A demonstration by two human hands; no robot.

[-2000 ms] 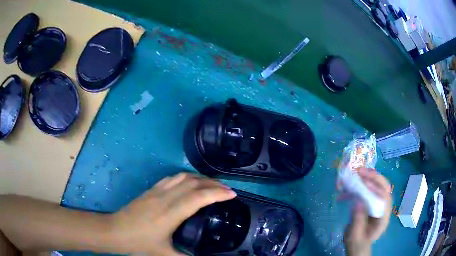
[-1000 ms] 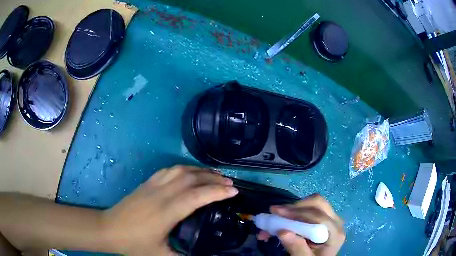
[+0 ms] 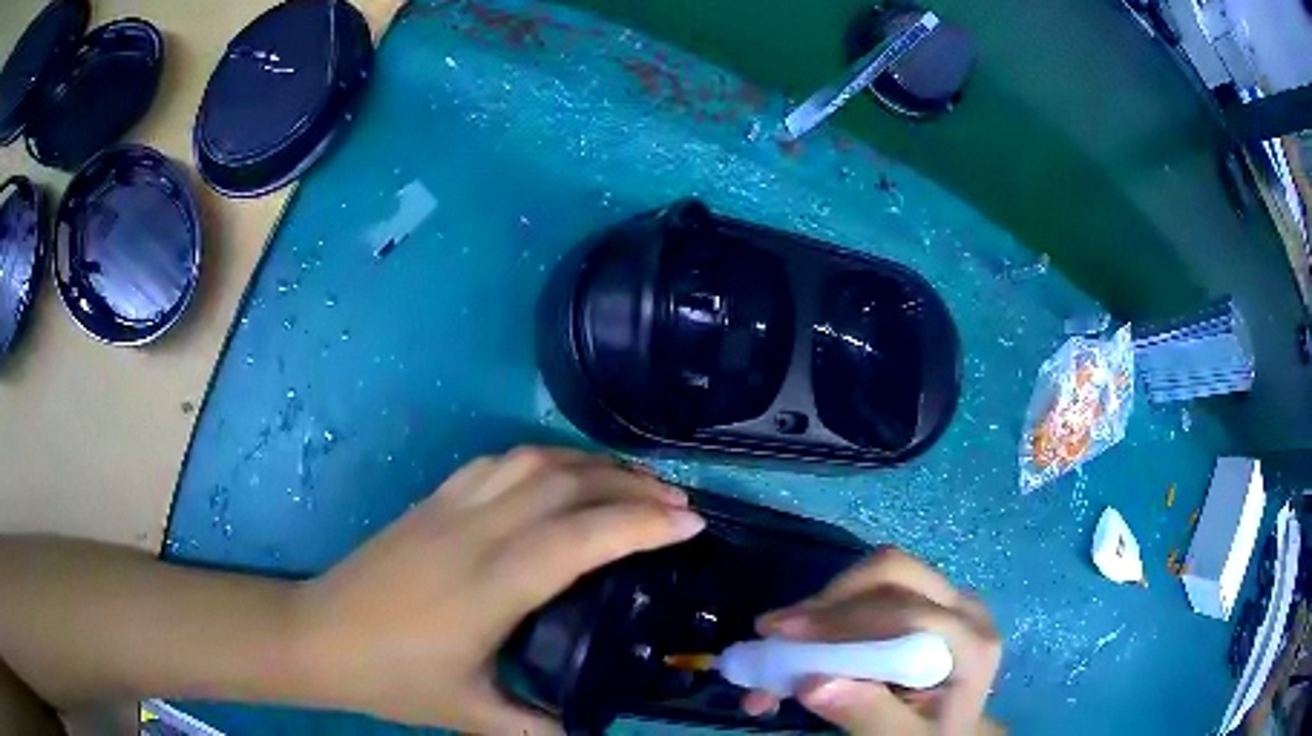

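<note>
My left hand (image 3: 504, 582) lies over the left end of the near black double-well holder (image 3: 777, 554) and grips its edge. My right hand (image 3: 899, 647) holds a white glue bottle (image 3: 842, 664) nearly level, its orange-brown tip pointing left into the holder's left well. Whether the tip touches anything is too dark to tell. My right hand hides much of the right well. A second double-well holder (image 3: 799, 417) lies just behind, with two round hollows showing.
Glossy black oval shells (image 3: 127, 245) lie on a cardboard sheet (image 3: 87, 431) at left. A dark disc (image 3: 921, 65) and a clear strip (image 3: 861, 79) are at the belt. At right are a bag of orange bits (image 3: 1076, 410), a spare glue bottle (image 3: 1115, 546), a white carton (image 3: 1223, 539) and a clear ribbed container (image 3: 1194, 352).
My right hand has come from the bag at right to the near holder with the glue bottle. The tip has since shifted slightly left. The spare bottle is uncovered. The dark disc has moved up behind the strip.
</note>
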